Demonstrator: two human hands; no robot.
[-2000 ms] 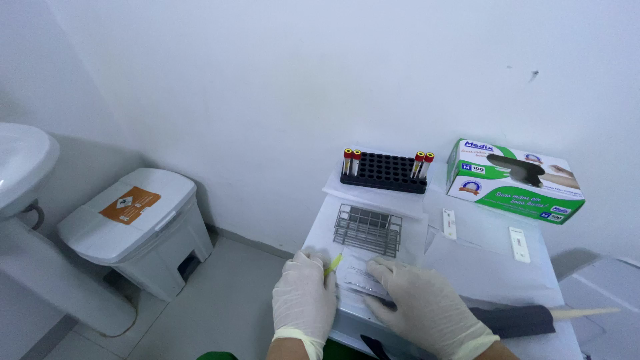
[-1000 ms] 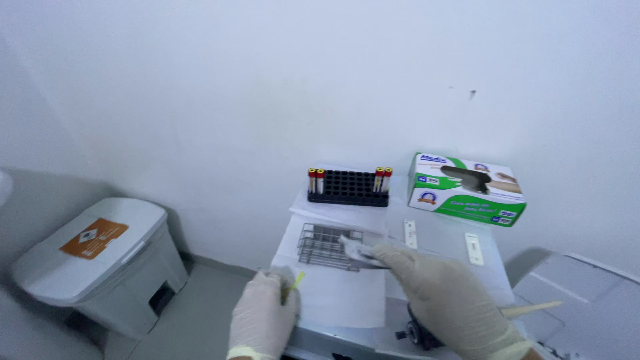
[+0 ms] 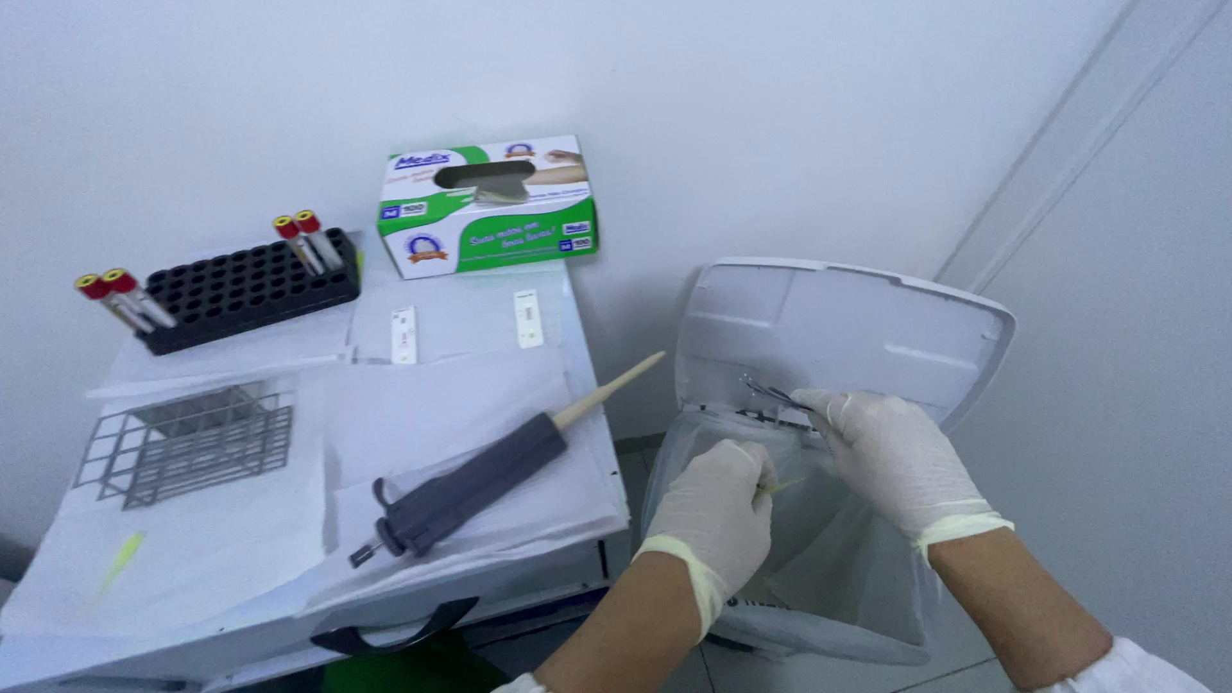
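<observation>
Over an open bin (image 3: 837,337), lined with a clear plastic bag, are both my gloved hands. My left hand (image 3: 717,510) is closed on a small yellow item (image 3: 782,487), seemingly a pipette tip. Higher and to the right, my right hand (image 3: 885,452) pinches a thin, dark, shiny item (image 3: 770,391); its kind is unclear. A grey pipette (image 3: 481,481) with a cream shaft lies on the paper-covered table, left of my hands. Two test cassettes (image 3: 404,335) lie behind it. A metal wire rack (image 3: 207,448) stands at the left, with a blurred yellow item (image 3: 122,558) in front.
At the back left, a black tube rack (image 3: 250,289) holds several tubes with red and yellow caps (image 3: 308,241). A Medix glove box (image 3: 491,212) stands at the table's back edge. A black handle (image 3: 395,630) projects from the table's front. The bin's raised lid leans near the wall.
Both hands have moved from the table to over the bin at its right, and the view has swung right. The bin's lid is now up. A second earlier, my right hand was beside the wire rack.
</observation>
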